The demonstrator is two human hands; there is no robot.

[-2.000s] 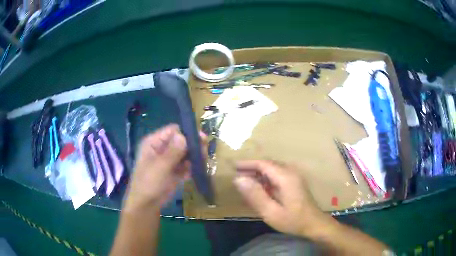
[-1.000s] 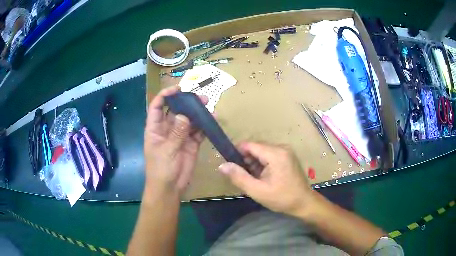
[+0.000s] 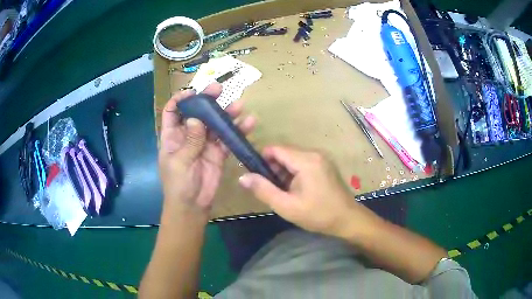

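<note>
A long black tapered handle shell is held in the air over the left front of the cardboard tray. It lies diagonally, with its wide end up at the left and its narrow end down at the right. My left hand holds the wide end, palm up, with the thumb on the shell. My right hand grips the narrow end between thumb and fingers, hiding its tip. The shell looks closed on the side that faces me; its underside is hidden.
The brown cardboard tray holds a blue electric screwdriver, a pink slim tool, tweezers, tiny pale parts and a white tape roll. Pink-and-black handles lie left; parts bins stand right.
My right hand came from beside the shell to grip its narrow end. My left hand shifted from the shell's middle to its wide end. The shell turned from near upright to diagonal.
</note>
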